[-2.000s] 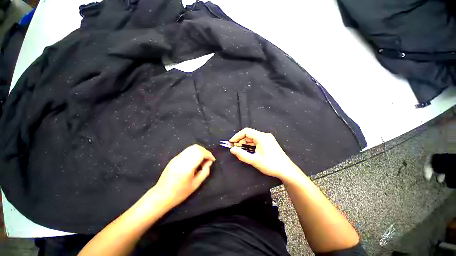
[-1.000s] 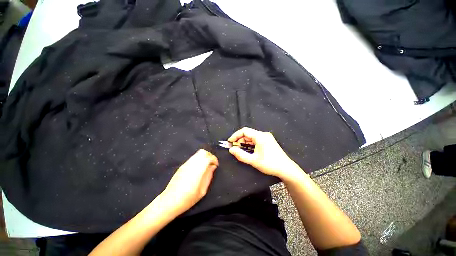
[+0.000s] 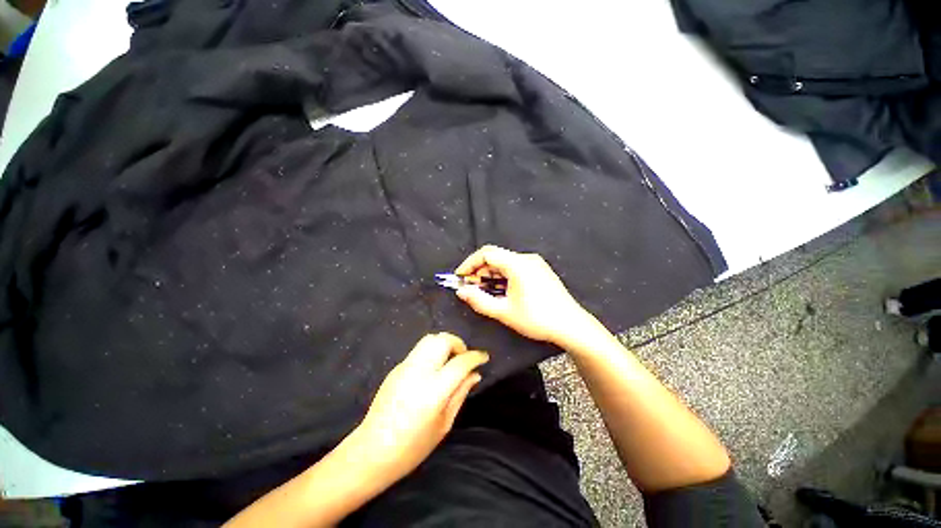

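A black jacket [image 3: 258,278], flecked with pale lint, lies spread over the white table. My left hand [image 3: 425,397] rests on the cloth near its front edge, fingers bent and thumb close to the index finger; whether it pinches cloth or a thread cannot be seen. My right hand [image 3: 521,294] is bare and holds small thread snips [image 3: 451,279], their silvery tips pointing left just above the cloth, beside a thin seam. A gap in the cloth farther back shows white table.
Another black garment [image 3: 815,62] with a strap and small metal snaps lies at the far right of the white table [image 3: 619,62]. The speckled floor [image 3: 702,382] shows at right. A person's feet [image 3: 918,309] are at the right edge.
My left hand has moved right and nearer to me, towards the jacket's front edge. The view has shifted slightly, so jacket and table appear farther left. My right hand still holds the snips.
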